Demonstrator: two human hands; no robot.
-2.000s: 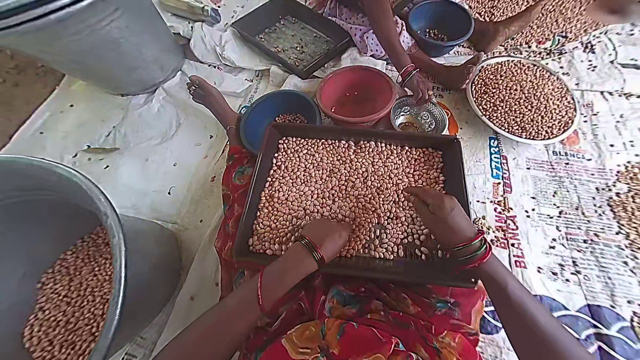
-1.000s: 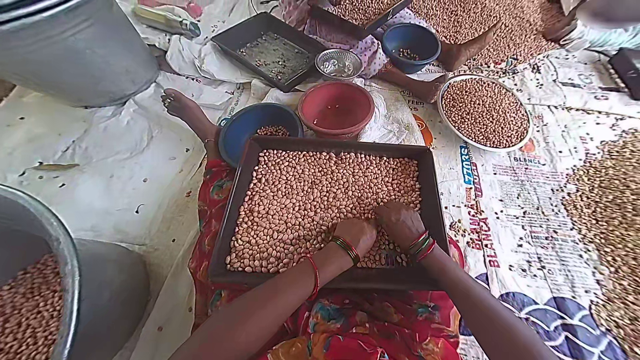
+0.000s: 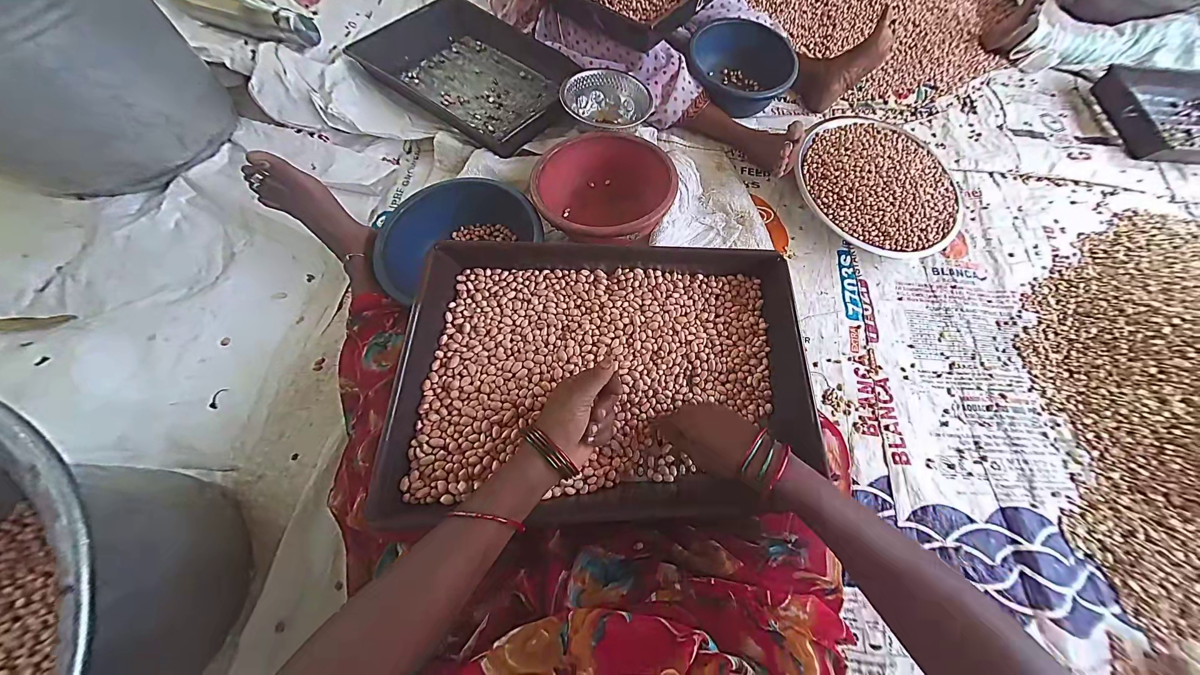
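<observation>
A dark rectangular tray [image 3: 607,511] lies across my lap, covered in a layer of pinkish-tan nuts or beans [image 3: 600,328]. My left hand [image 3: 581,408], with bangles at the wrist, is over the near middle of the tray, its fingers curled and the thumb on top. Close to its right, my right hand [image 3: 712,436] reaches down at the nuts with bent fingers. Whether either hand holds a nut cannot be seen. Beyond the tray's far edge stand a blue bowl [image 3: 422,225] with some nuts and a red bowl [image 3: 605,183] with a few bits in it.
A metal tub [image 3: 70,562] of nuts stands at left, a large grey container [image 3: 103,94] behind it. Ahead are another tray [image 3: 487,84], a steel bowl [image 3: 607,98] and a person's foot [image 3: 848,61]. To the right, a round plate [image 3: 881,187] and a loose heap [image 3: 1125,375] hold more.
My left hand has lifted with its thumb up and is a little apart from my right hand. The other person's dark tray, absent two seconds ago, is in view at the top. The steel bowl is released.
</observation>
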